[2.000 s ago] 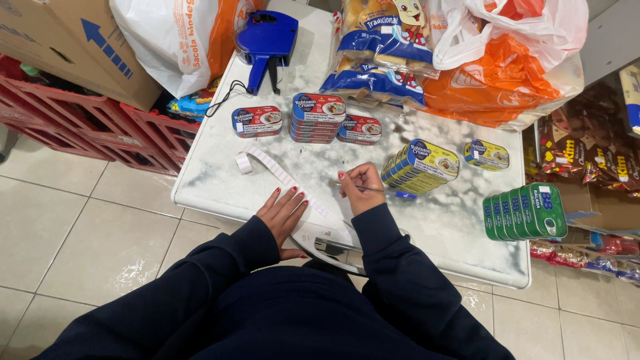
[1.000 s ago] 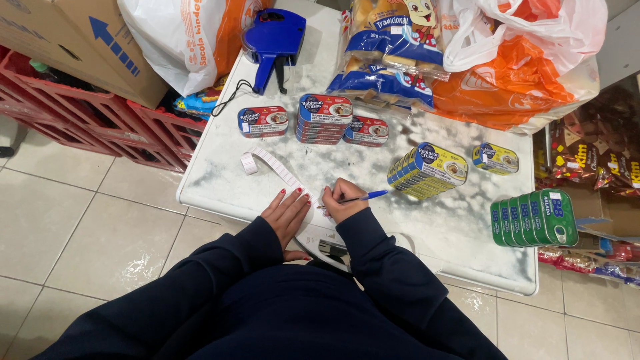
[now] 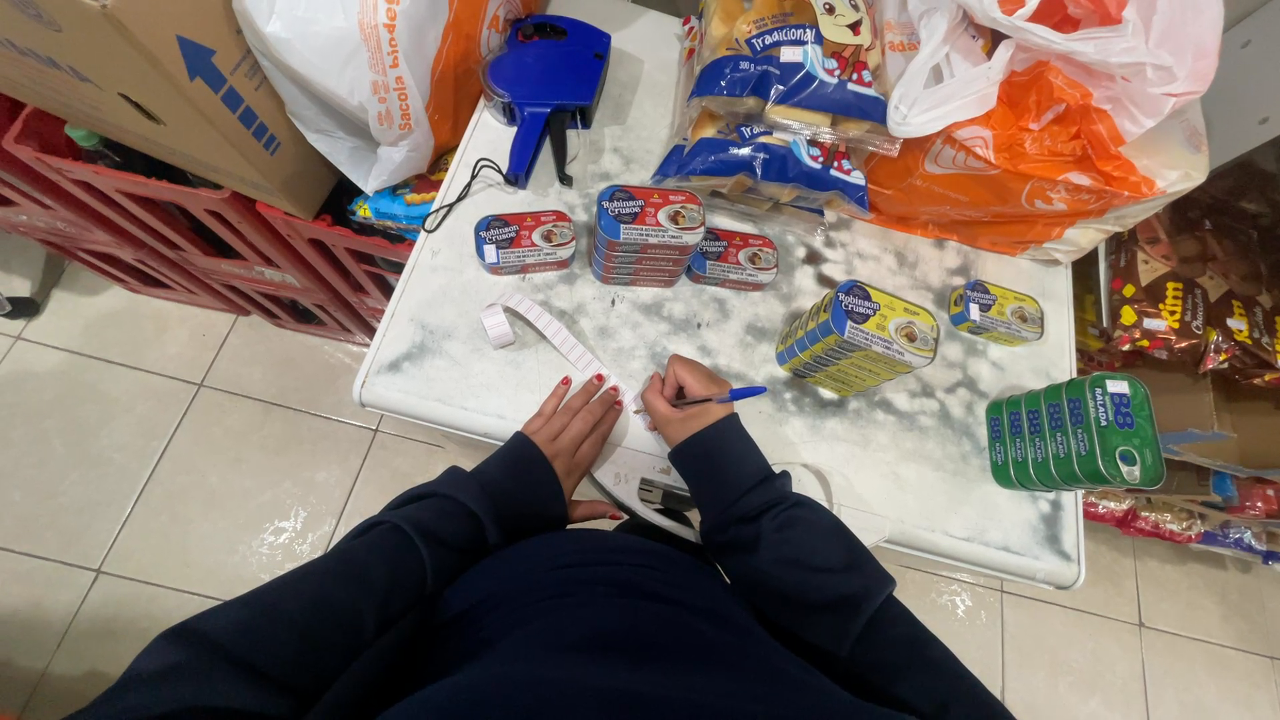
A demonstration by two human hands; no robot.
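Observation:
My left hand (image 3: 575,440) lies with spread fingers on the table's near edge, its fingertips at a curling strip of white labels (image 3: 550,335). In my right hand (image 3: 685,400) is a blue ballpoint pen (image 3: 735,395), its tip down by the strip. Beneath and between my hands is a white rounded device (image 3: 640,475), partly covered by the hands and sleeves. Beyond the strip stand red sardine tins (image 3: 648,225), stacked and single. Right of the pen is a stack of yellow tins (image 3: 870,325), with a single yellow tin (image 3: 996,312) beyond and green tins (image 3: 1075,432) near the right edge.
A blue price labeling gun (image 3: 555,75) lies at the table's (image 3: 440,340) far left. Behind are bread packs (image 3: 770,100) and orange-and-white plastic bags (image 3: 1010,150). Red crates (image 3: 190,230) and a cardboard box (image 3: 160,100) flank the left side; packaged goods (image 3: 1190,290) sit at right.
My right hand and the pen have shifted slightly over the strip, and the pen's blue end now leans out to the right. My left hand keeps its place at the strip.

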